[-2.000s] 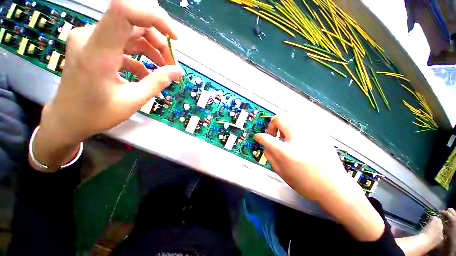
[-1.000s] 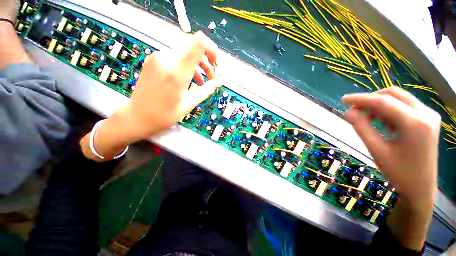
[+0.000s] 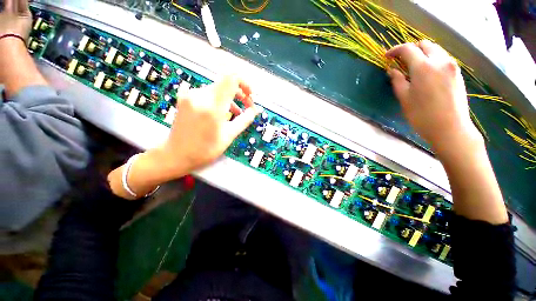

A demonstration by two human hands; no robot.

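Note:
A green circuit board panel (image 3: 282, 154) runs diagonally between silver rails, with pale transformer blocks and small blue parts. Yellow wires lie across boards on its right part. My left hand (image 3: 203, 120) hovers over the panel's middle, fingertips close together; whether it pinches a wire cannot be seen. My right hand (image 3: 432, 94) is at the pile of yellow wires (image 3: 364, 32) on the green bench, thumb and fingertips at the pile's edge. Whether it grips a wire is unclear.
The silver rail (image 3: 235, 188) runs along the near side. A white stick-like tube (image 3: 210, 26) and small white scraps (image 3: 249, 38) lie on the bench. Another person's hand (image 3: 14, 26) and grey sleeve are at the left. More yellow wires (image 3: 520, 138) lie at the far right.
My right hand has moved from the panel out to the wire pile. My left hand has shifted right in the picture. Another person's arm has come into view at the left.

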